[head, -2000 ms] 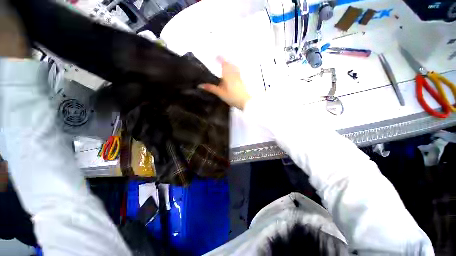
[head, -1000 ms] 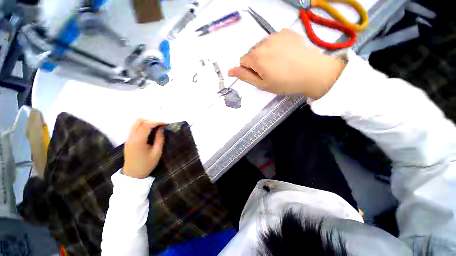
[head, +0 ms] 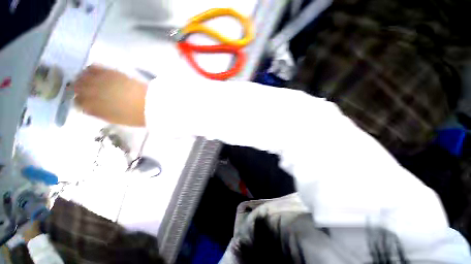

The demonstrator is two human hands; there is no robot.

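The plaid garment piece (head: 88,227) lies on the white machine table at the lower left, beside the blurred needle area (head: 31,198). My left hand (head: 30,232) is small, blurred and partly cut off at the lower left, at the edge of the plaid; its grip cannot be made out. My right hand (head: 109,95) is over the machine bed at the upper left, back of the hand up, blurred; its fingertips are beside a dark elongated shape, and whether they hold anything cannot be told.
Red and yellow-handled shears (head: 214,46) lie near the table's ruler edge (head: 193,191). A metal bracket (head: 116,139) and a round clear piece (head: 147,166) lie below my right hand. A plaid heap (head: 382,82) is off the table at the right, with blue plastic (head: 450,140) beside it.
The view has swung right. My right hand has moved from beside the bracket to farther back on the machine. The plaid and my left hand are now at the needle area.
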